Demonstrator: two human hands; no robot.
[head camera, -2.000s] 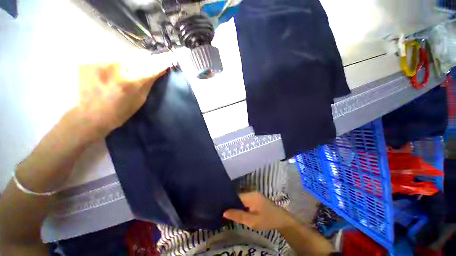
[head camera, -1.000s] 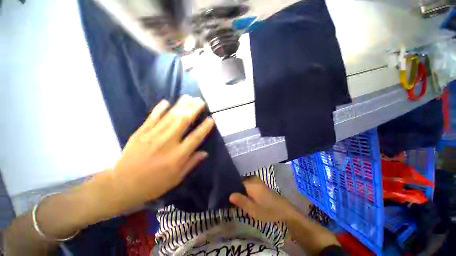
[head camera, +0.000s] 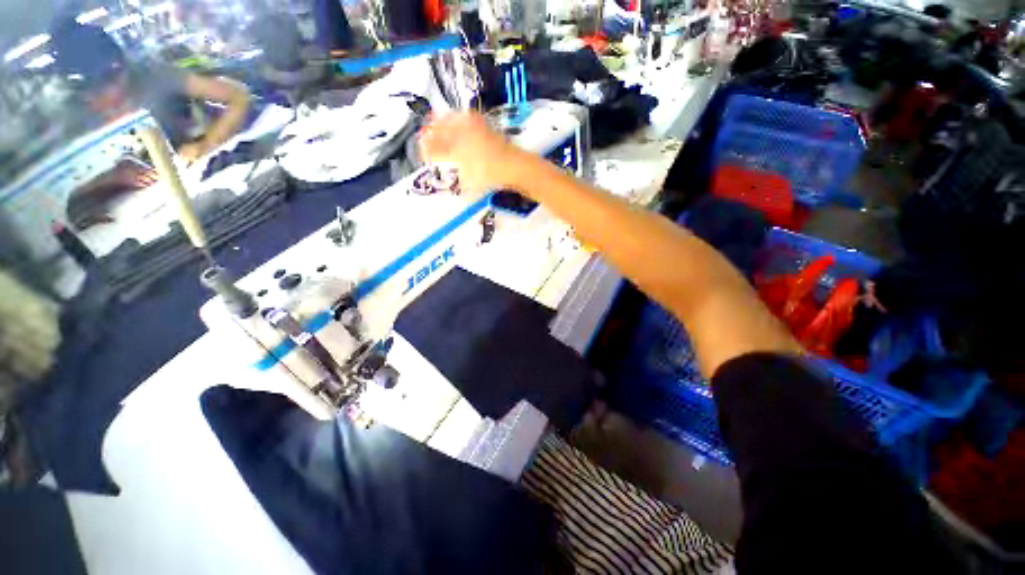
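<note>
The large navy panel (head camera: 360, 494) lies on the white bed, its upper part at the presser foot (head camera: 357, 413) of the sewing machine (head camera: 393, 253). The narrow navy cut pieces (head camera: 495, 343) lie right of the needle area, over the table's front edge. My right hand (head camera: 466, 152) is raised at the far right end of the machine head, fingers bent; whether it holds anything there is unclear. My left hand is not in view.
A thread post (head camera: 174, 185) stands at the machine's left end. Blue crates (head camera: 787, 146) with red and dark cloth are at right. Grey cloth piles (head camera: 202, 219) lie behind the machine, with another person (head camera: 208, 107) beyond. Striped clothing (head camera: 613, 511) is below.
The view has tilted up to show the whole machine and the room. My right hand has left the panel's near edge and reached up; my left hand has gone from view.
</note>
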